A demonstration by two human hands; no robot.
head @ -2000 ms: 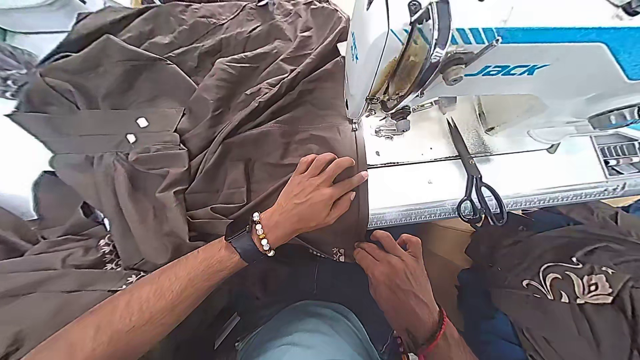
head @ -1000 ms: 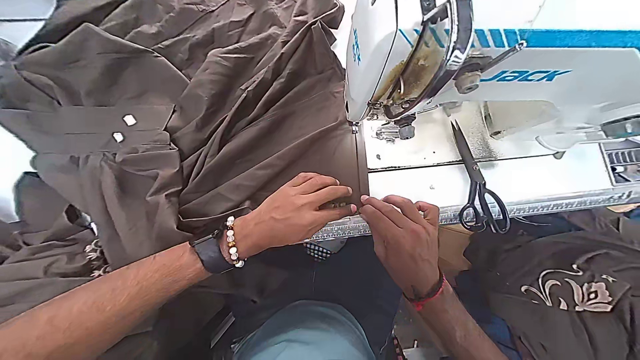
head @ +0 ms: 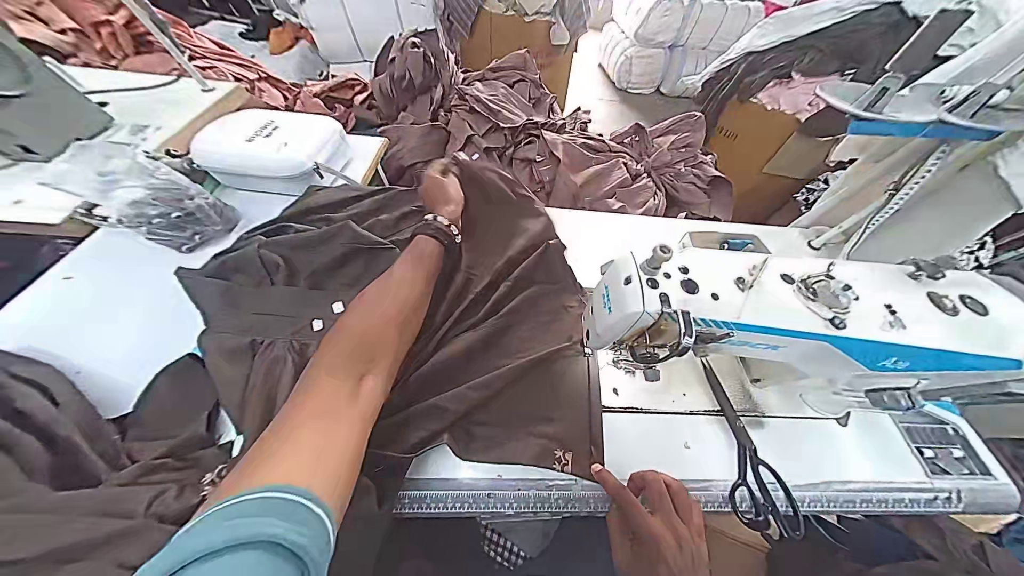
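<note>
A dark brown garment lies across the table, its right edge under the needle area of a white and blue Jack sewing machine. My left hand is at the far part of the garment, closed on a fold of its fabric. Beside the near right corner of the fabric is my right hand, its index fingertip at the hem by a small embroidered motif; whether it grips the cloth is unclear. Black-handled scissors lie on the machine bed, handles over the front edge. Two small white pieces rest on the garment.
A ruler strip runs along the table's front edge. At the back left are a white case and a clear plastic bag. Brown garments are heaped behind the table, near cardboard boxes. More brown cloth lies at the near left.
My left hand has moved from the hem near the machine to the far part of the garment. The right hand remains near the hem corner. The view has tilted up strongly.
</note>
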